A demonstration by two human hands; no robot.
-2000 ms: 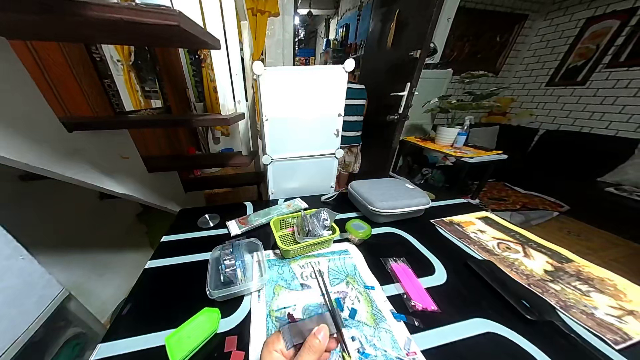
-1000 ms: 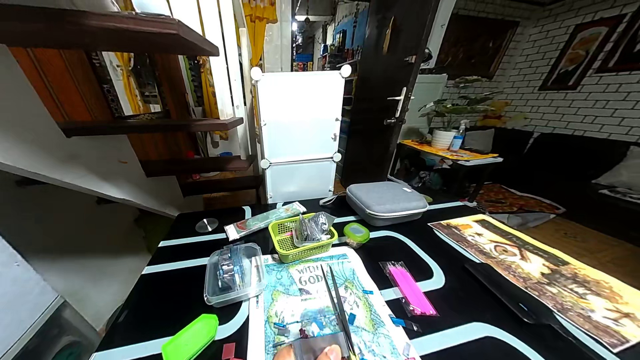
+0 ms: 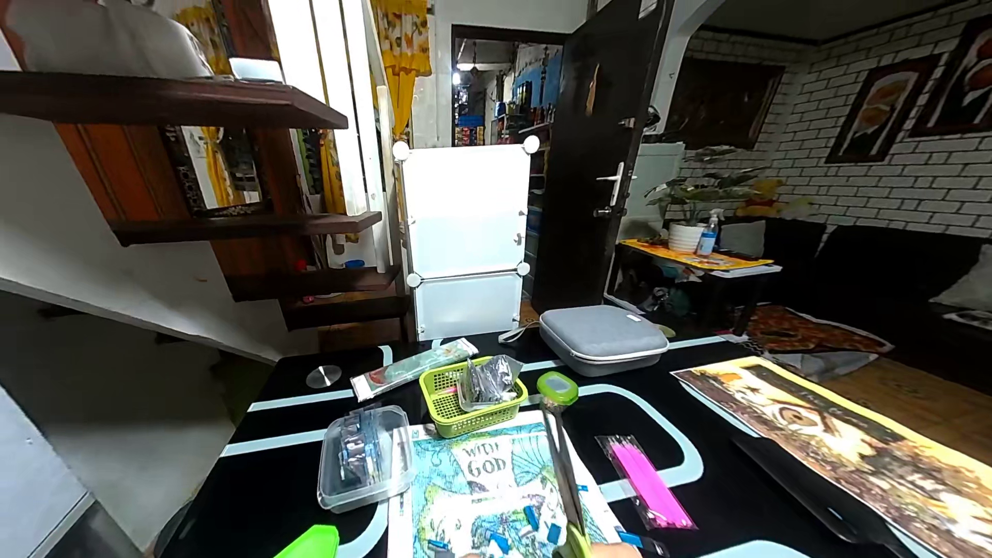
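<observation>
At the bottom edge, my right hand point(image 3: 614, 550) is mostly cut off, holding the yellow-green handle of long-bladed scissors point(image 3: 566, 473). The blades point away from me over a printed picture sheet point(image 3: 484, 465). Only a fingertip of my left hand point(image 3: 470, 555) shows, low over the sheet; whether it holds anything is hidden. Small blue pieces point(image 3: 532, 518) lie scattered on the sheet. Left of the sheet sits a clear plastic box point(image 3: 329, 473) with small packets inside. Behind the sheet, a green plastic basket point(image 3: 465, 422) holds a clear bag of dark items.
On the black table stand a grey zip case point(image 3: 604, 333), a green-lidded round container point(image 3: 558, 387), a long packet point(image 3: 415, 368) and a pink packet point(image 3: 647, 480). A green tray point(image 3: 310, 542) lies front left; a black handled object point(image 3: 798, 480) and a large picture point(image 3: 852, 434) lie right.
The scissors lay on the sheet before; now they are raised in my right hand. My left hand, earlier seen with a small clear packet, has drawn back toward me.
</observation>
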